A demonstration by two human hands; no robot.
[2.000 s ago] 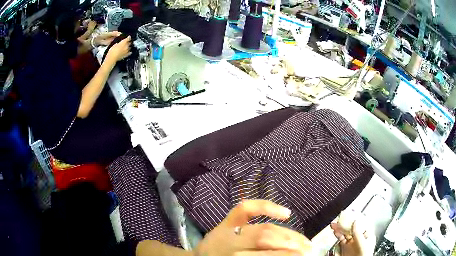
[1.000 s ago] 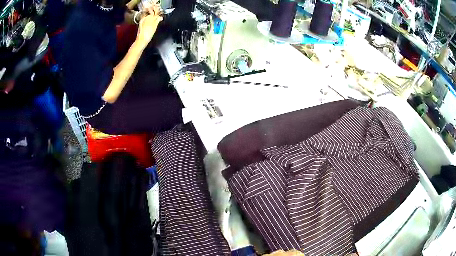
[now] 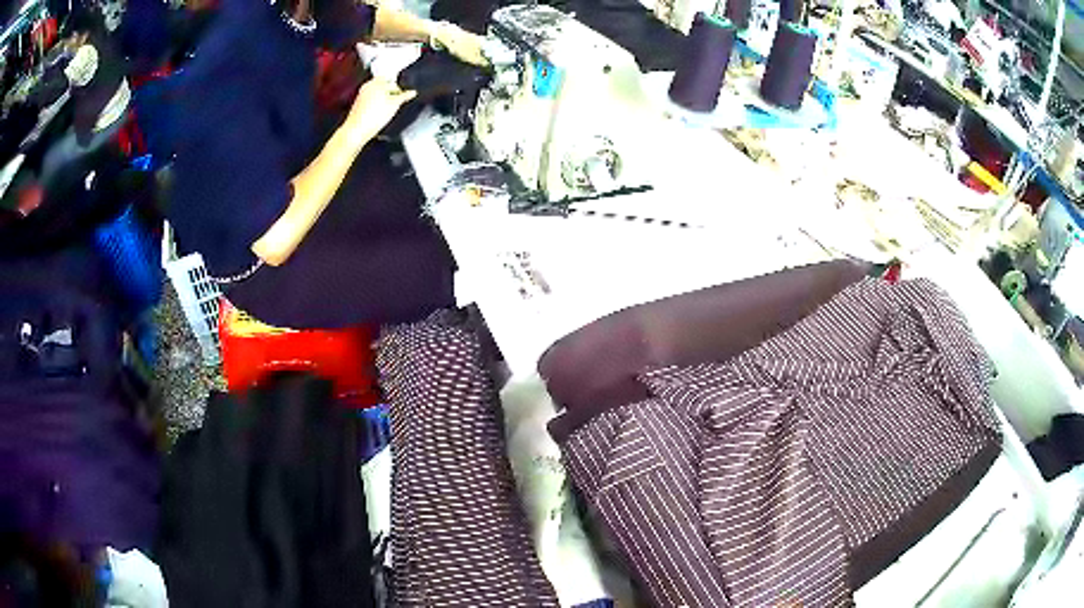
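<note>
A striped garment (image 3: 820,439), dark maroon-brown with thin white lines, lies folded and rumpled on the white table (image 3: 761,249). A plain dark panel (image 3: 701,339) shows under it along its back edge and again at its lower right. A second striped fabric piece (image 3: 458,463) hangs over the table's near left side. Neither of my hands is in the picture. The garment's near part is cut off by the lower edge.
A person in dark clothes (image 3: 226,131) sits at the left by a pale sewing machine (image 3: 571,119). A thin dark rod (image 3: 630,219) lies near it. Purple thread cones (image 3: 704,62) stand behind. A red stool (image 3: 297,362), white crate (image 3: 194,303) and black cloth (image 3: 268,499) are lower left.
Both my hands, seen over the garment two seconds ago, have left the picture. The view has swung left, so the table and garment sit further right. The seated person's hands have moved.
</note>
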